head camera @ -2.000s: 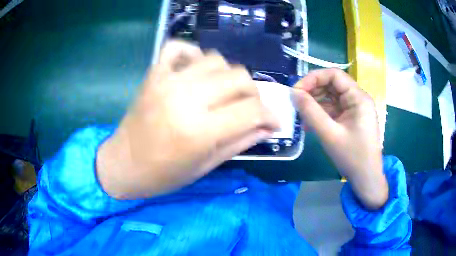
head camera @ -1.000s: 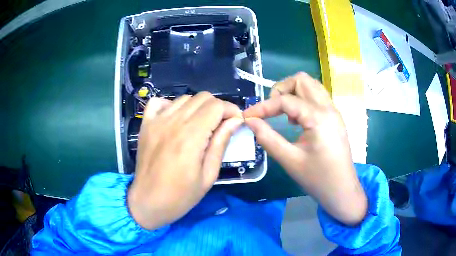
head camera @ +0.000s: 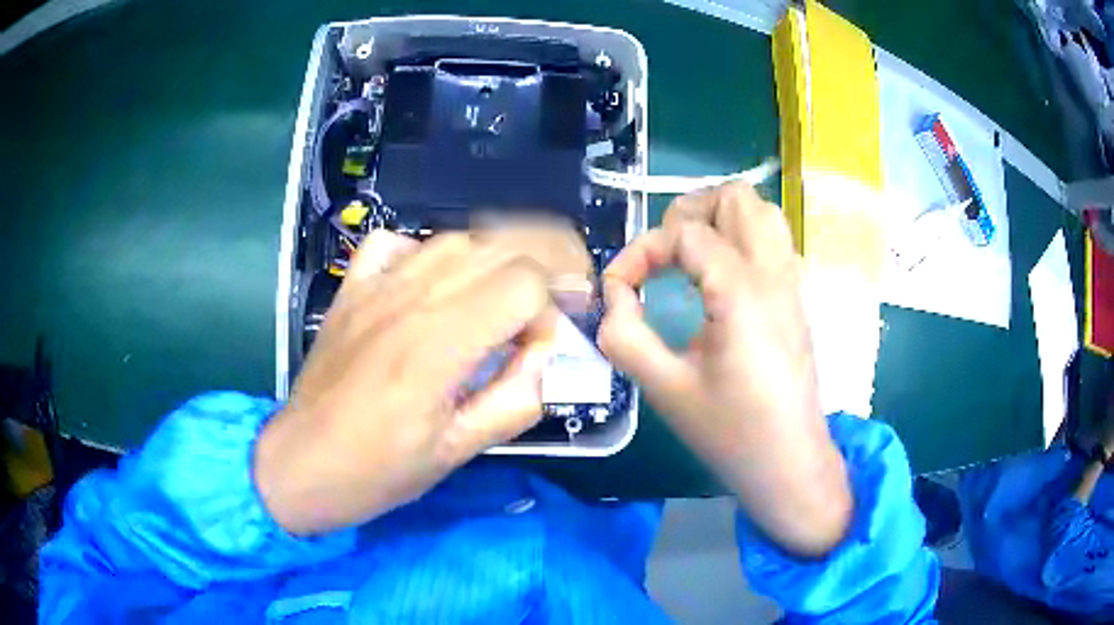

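The open projector housing [head camera: 635, 122] lies on the green bench, with a smooth black cover [head camera: 476, 140] in its middle. A white insulating sheet [head camera: 577, 376] lies in the near end, partly under my left hand. My left hand [head camera: 428, 354] is over the near end, its fingers bent and partly blurred; whether it grips anything is hidden. My right hand [head camera: 721, 354] is at the housing's right edge, thumb and forefinger close together; I cannot tell if something thin is between them. A white flat cable [head camera: 684, 183] sticks out over the right wall.
A long yellow block [head camera: 837, 122] stands right of the housing, with white strips at its near end. Beyond it, a red-blue packet [head camera: 959, 177] lies on white paper [head camera: 941, 269]. A person's blue sleeve [head camera: 1038, 525] shows at the lower right.
Since one second ago, my fingertips have moved apart from each other. The left hand's fingers have lifted and spread a little. The flat cable's outer end now shows above my right hand.
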